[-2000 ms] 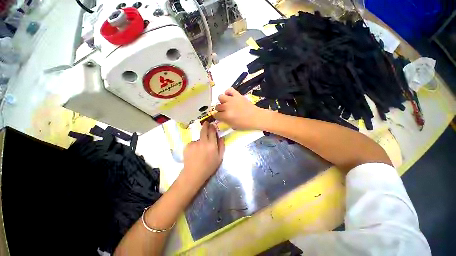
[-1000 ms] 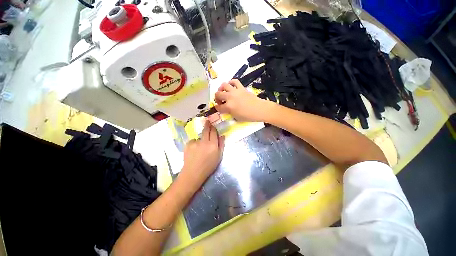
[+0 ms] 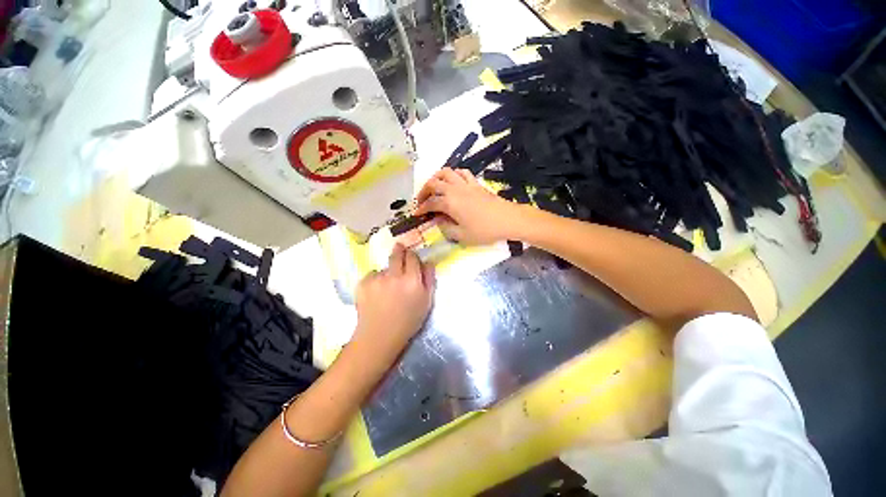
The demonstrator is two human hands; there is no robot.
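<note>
A short black strip [image 3: 412,223] lies below the front of the white sewing machine head [image 3: 311,136]. My right hand [image 3: 468,208] holds this strip in its fingertips, from the right. My left hand [image 3: 394,293] rests just in front of it with fingers extended toward the strip. Whether its fingertips grip anything cannot be told. The needle area is mostly hidden under the head. A large heap of black strips [image 3: 622,126] lies to the right, with a few loose strips at its left edge. A smaller heap of black strips [image 3: 243,340] lies to the left.
A shiny metal plate [image 3: 505,340] lies in front of my hands, edged by yellow tape [image 3: 544,393]. A dark box interior [image 3: 97,379] is at the lower left. A crumpled whitish wad [image 3: 814,144] and a thin dark-and-red tool [image 3: 808,218] are at the right edge.
Compared with one second ago, a black strip now shows clearly in my right fingertips by the machine head. My left fingers have shifted slightly. The view has moved a little.
</note>
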